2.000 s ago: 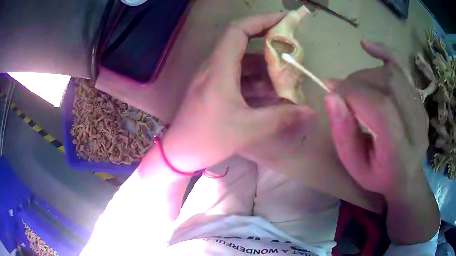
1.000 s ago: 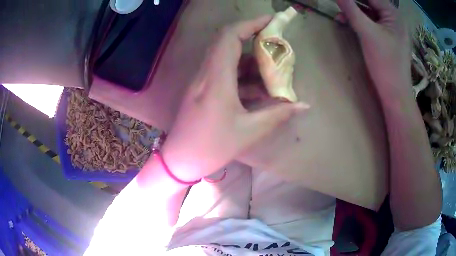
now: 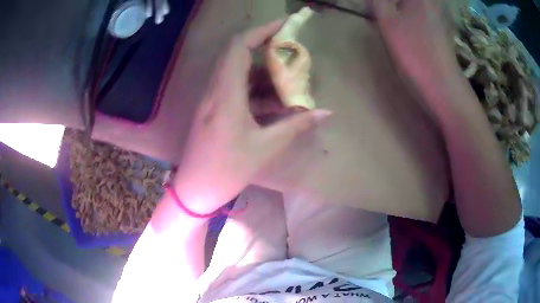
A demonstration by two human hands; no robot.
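My left hand (image 3: 237,112) holds a pale cream hollow moulded part (image 3: 290,68) between thumb and fingers, above the brown cardboard. Its narrow neck end points up and its open hollow faces me. My right hand (image 3: 399,21) is at the top edge of the picture, beyond and to the right of the part. It is blurred and its fingertips are cut off, so I cannot tell what it holds. No cotton swab can be made out.
A black phone (image 3: 139,71) lies at upper left with a round white cap (image 3: 127,21) on it. Brown cardboard (image 3: 361,154) covers the bench. A blue crate (image 3: 100,239) of small tan parts stands at lower left. A pile of tan parts (image 3: 503,89) lies at right. A bright lamp opening (image 3: 32,142) glows at left.
My right hand has moved from the part, where it held a cotton swab at the hollow, up to the top edge. The view has shifted, and my left hand still holds the part.
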